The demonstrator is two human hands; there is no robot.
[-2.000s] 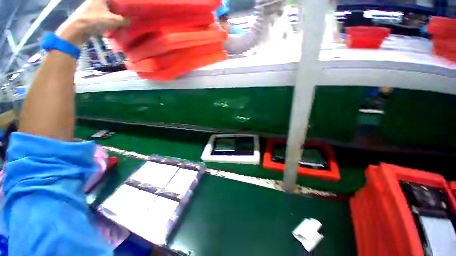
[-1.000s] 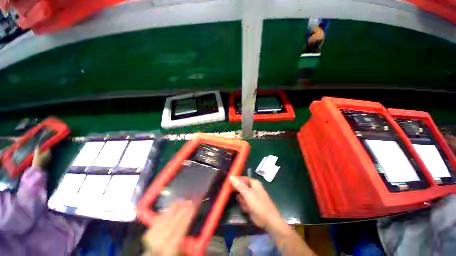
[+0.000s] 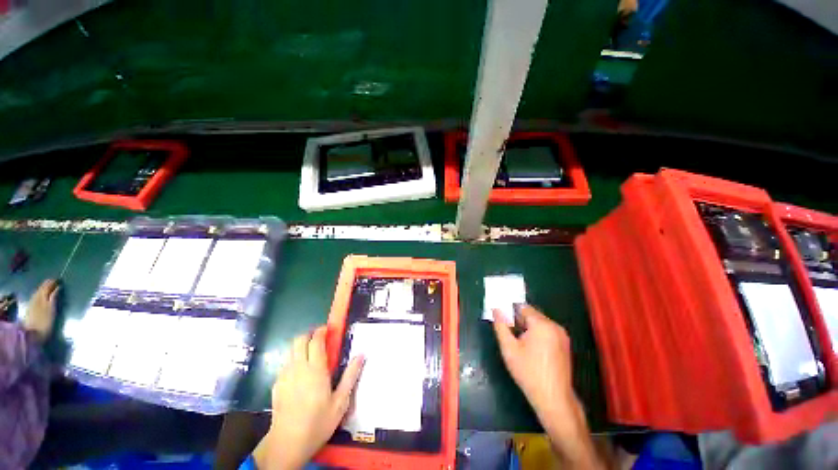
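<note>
An open tablet housing [image 3: 434, 367] with a flat white-faced battery pack [image 3: 390, 374] lies in an orange-red foam frame [image 3: 448, 367] in front of me. My left hand [image 3: 311, 397] grips the frame's left side, with the thumb over the pack's left edge. Small white pieces, perhaps liner [image 3: 503, 292], lie on the green bench right of the frame. My right hand [image 3: 542, 360] has its thumb and forefinger at their lower edge; a small dark thing shows by the fingertips, too blurred to name.
A clear blister tray [image 3: 266, 266] of white-faced packs is at left, beside another person's hand [image 3: 41, 307]. Red foam frames [image 3: 634, 312] with tablets are stacked at right. Behind the bench lie framed tablets: red [image 3: 173, 165], white [image 3: 363, 197] and red [image 3: 577, 184]. A metal post [image 3: 496, 119] stands in front.
The framed tablet in front of me is now upright to my view instead of slanted. My right hand has moved to the white pieces. The other person's red-framed tablet now lies on the belt, released.
</note>
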